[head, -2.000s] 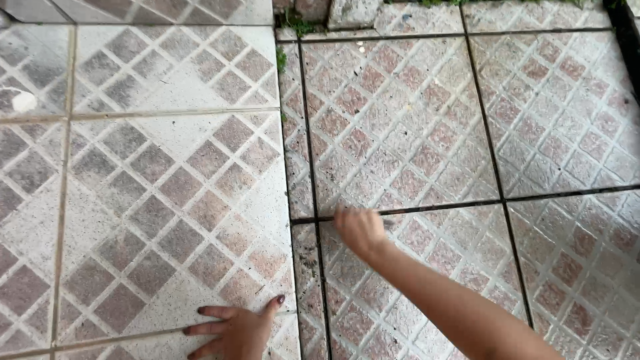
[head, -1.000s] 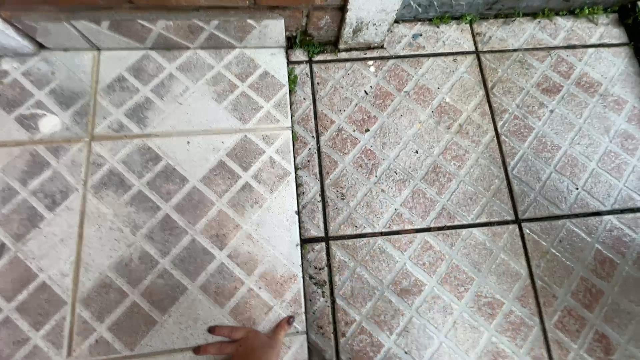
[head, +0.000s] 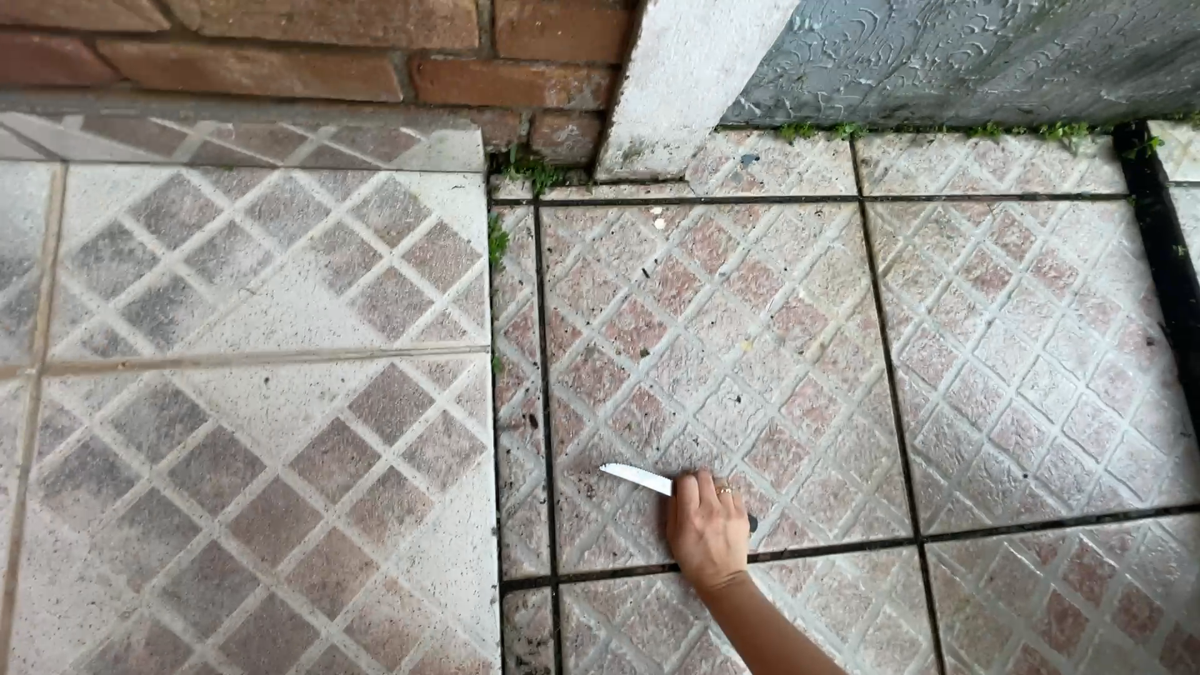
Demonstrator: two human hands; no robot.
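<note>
My right hand (head: 710, 530) is closed around the dark handle of a table knife (head: 636, 477), low in the middle of the view. The knife's serrated metal blade points left, over a patterned floor tile (head: 712, 375) with reddish diamonds. A ring shows on one finger. Just below the hand runs a dark joint (head: 825, 553) between tiles. Whether the blade touches the tile I cannot tell. My left hand is out of view.
A raised tiled step (head: 281, 412) fills the left side. Behind stand a brick wall (head: 253, 66), a white post (head: 689, 84) and a grey textured wall (head: 984, 56). Small green weeds (head: 534, 173) grow along the joints. A dark channel (head: 1167, 272) runs down the right edge.
My right hand, absent from the view one second ago, is back in it with the knife. My left hand, on the step then, has gone from view. The view now takes in more of the walls.
</note>
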